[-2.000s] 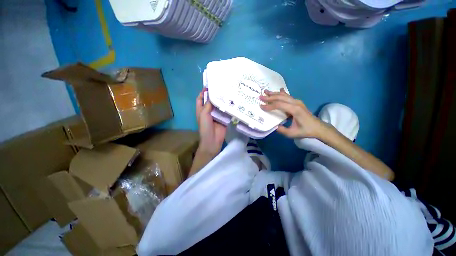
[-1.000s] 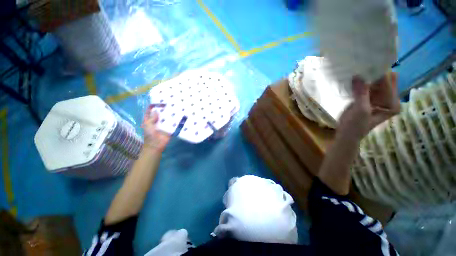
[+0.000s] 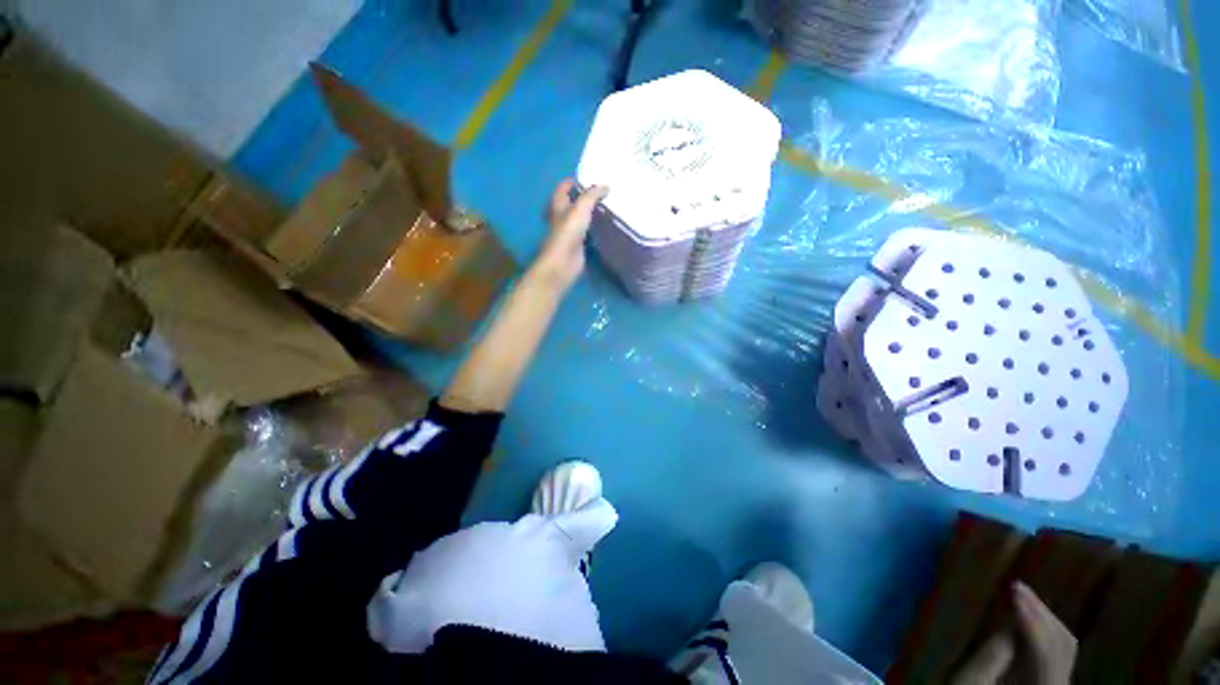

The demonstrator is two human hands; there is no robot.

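A stack of white hexagonal covers (image 3: 676, 154) stands on the blue floor ahead, logo and small icons face up, with a greenish line down its near side. My left hand (image 3: 575, 221) is at the left corner of the top cover, fingers at its edge; whether it grips is not clear. A pile of pale lavender perforated inserts (image 3: 990, 361) lies to the right, dark holes and open slots showing. My right hand (image 3: 1024, 649) is at the lower right edge, partly cut off and blurred, with no piece seen in it.
Open brown cartons (image 3: 388, 254) with crumpled clear film lie at left. Dark brown closed cartons (image 3: 1070, 602) are at lower right. Clear film (image 3: 937, 161) covers the floor around the inserts. Another stack (image 3: 843, 34) is at the top edge. My shoes are below.
The view has swung left. My left hand has left the perforated pile and is at the cover stack. The whitish piece my right hand held up is no longer seen.
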